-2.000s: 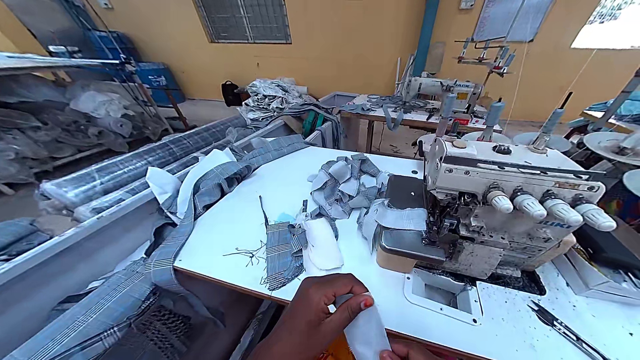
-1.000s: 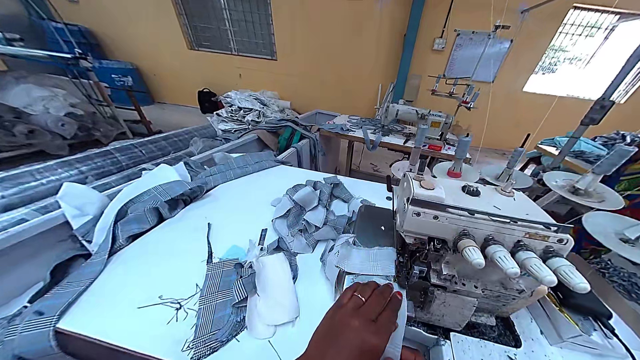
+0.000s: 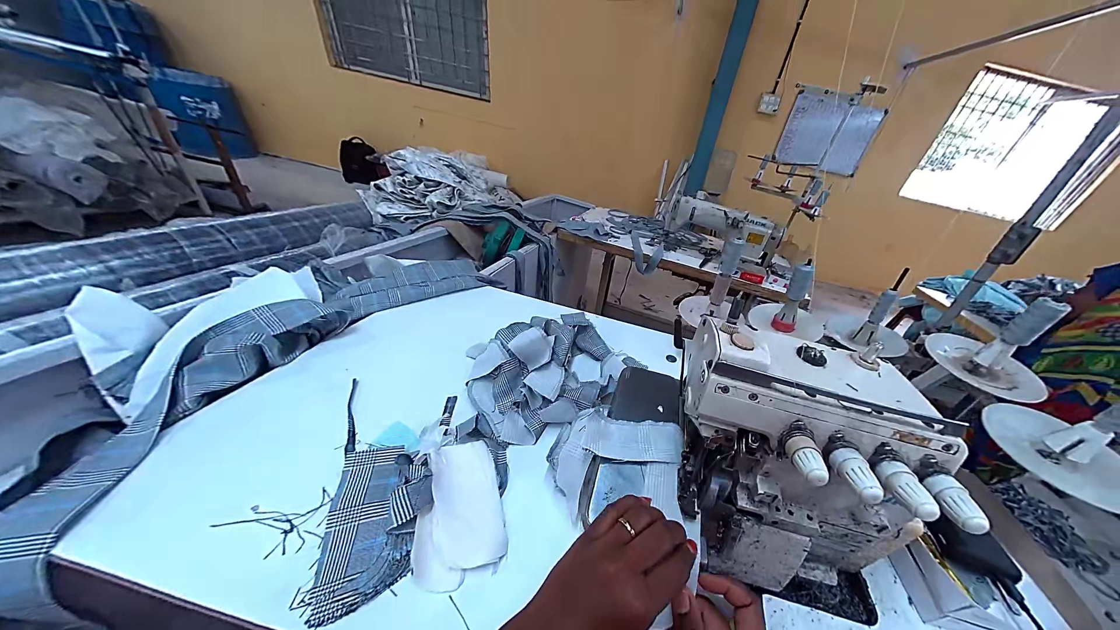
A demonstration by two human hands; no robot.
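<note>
My left hand (image 3: 612, 560), with a ring on one finger, presses its fingers on a pale fabric strip (image 3: 665, 499) at the left side of an overlock sewing machine (image 3: 814, 437). At the bottom edge my right hand (image 3: 722, 604) is partly cut off, its fingers at the strip's near end. Behind the hands, a pale piece of cloth (image 3: 630, 437) lies across the machine's plate. A heap of grey checked fabric strips (image 3: 534, 376) lies beyond it. To the left are a white folded cloth (image 3: 468, 507) and grey checked pieces (image 3: 359, 516).
Long checked strips (image 3: 254, 341) hang over the left of the white table (image 3: 394, 350). Thread cones (image 3: 796, 284) stand behind the machine. Another sewing machine (image 3: 722, 219) is on a table farther back. At the far right, a person's patterned garment (image 3: 1081, 350) shows.
My hands have moved from the table's front edge up to the left side of the sewing machine with the pale strip. The view has shifted.
</note>
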